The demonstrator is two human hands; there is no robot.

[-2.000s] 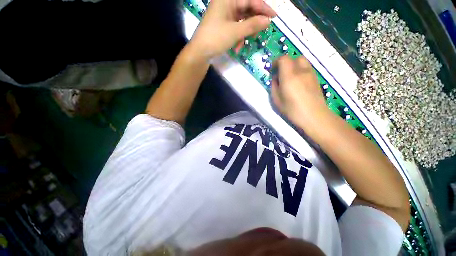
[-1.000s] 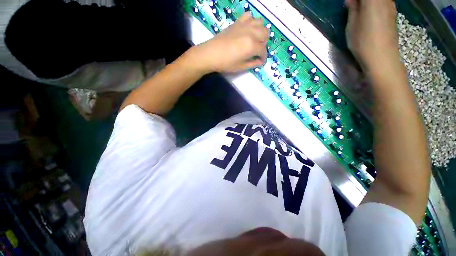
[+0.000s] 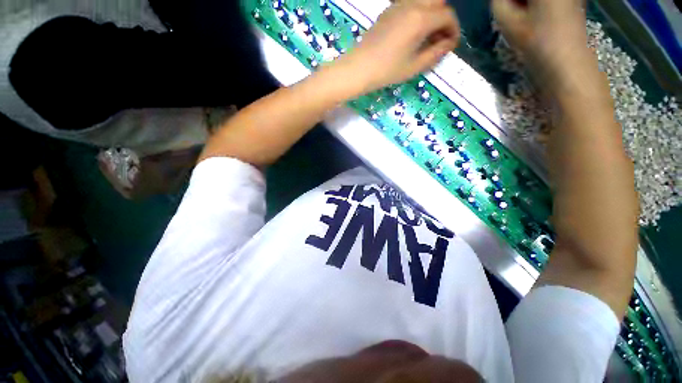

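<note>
Green circuit boards (image 3: 437, 138) with many small upright parts lie in a strip between pale metal rails (image 3: 404, 166). A heap of small cream-white components (image 3: 650, 138) lies on the dark green surface beyond the far rail. My left hand (image 3: 415, 37) is over the far rail and the board's far edge, fingers bent; whether it holds a component cannot be seen. My right hand (image 3: 535, 22) is at the top edge, beside and partly over the heap. Its fingertips are blurred and near the picture's edge, and any held part is hidden.
My right forearm (image 3: 591, 179) crosses the boards and hides part of the heap. A blue edge (image 3: 664, 26) shows at the upper right. A large black shape (image 3: 82, 75) with grey cloth is at the upper left. A clear bag or wrapping (image 3: 120, 166) lies low on the left.
Since one second ago my left hand has moved from over the boards up and right to the far rail. My right hand stays by the heap, which looks more spread toward the rail.
</note>
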